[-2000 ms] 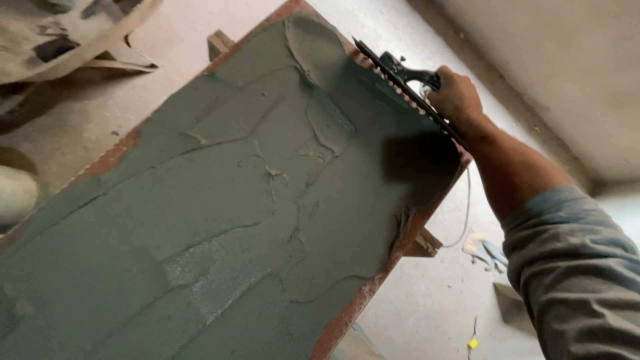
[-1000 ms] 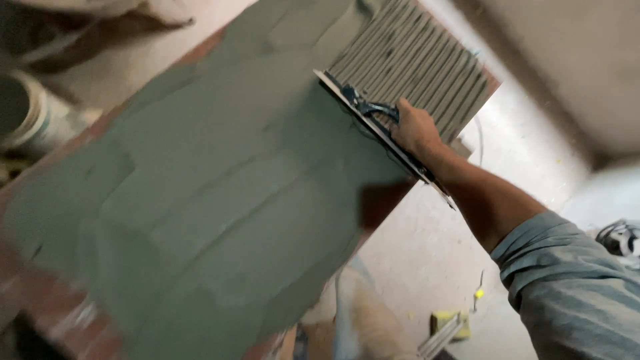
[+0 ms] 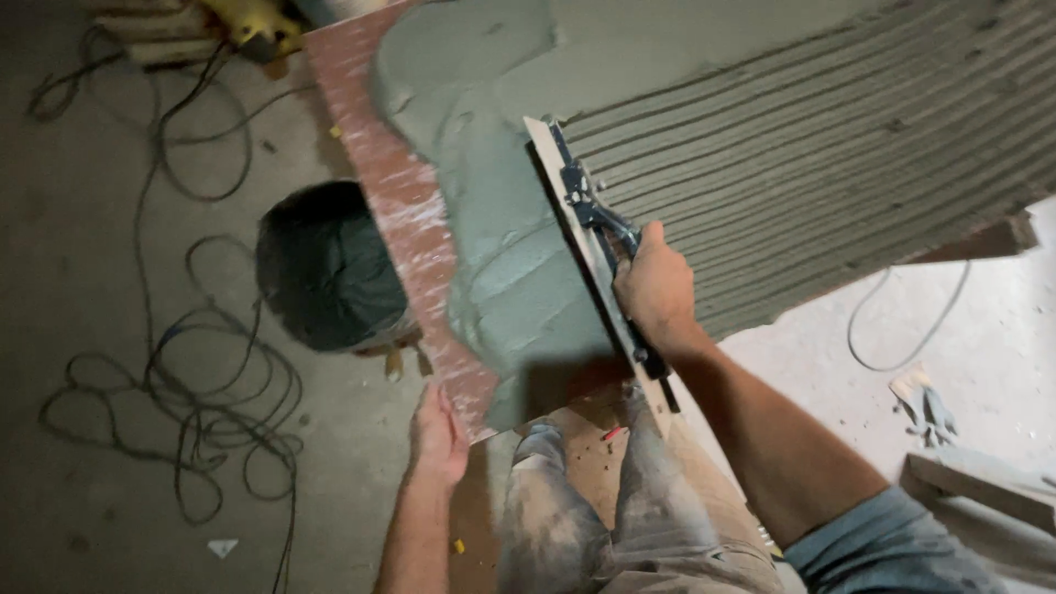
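Note:
My right hand (image 3: 656,285) is closed round the dark handle of a long notched trowel (image 3: 596,272), whose blade stands across grey-green mortar. Left of the blade the mortar (image 3: 503,264) lies smooth and lumpy; on its right run parallel combed ridges (image 3: 792,165). The mortar covers most of a reddish-brown slab (image 3: 404,198), bare along its left border. My left hand (image 3: 439,433) rests against the slab's near left corner, its fingers partly hidden by the edge.
A dark bucket (image 3: 330,268) holding grey material stands beside the slab's left edge. Tangled cable (image 3: 198,396) lies on the floor at left. A glove (image 3: 924,404) and a timber piece (image 3: 982,487) are at right; a wooden support (image 3: 973,241) shows under the slab.
The trowel in my right hand has moved from the slab's far right end toward its left end, and combed ridges now cover more mortar. My left hand has come into view. The view has shifted left.

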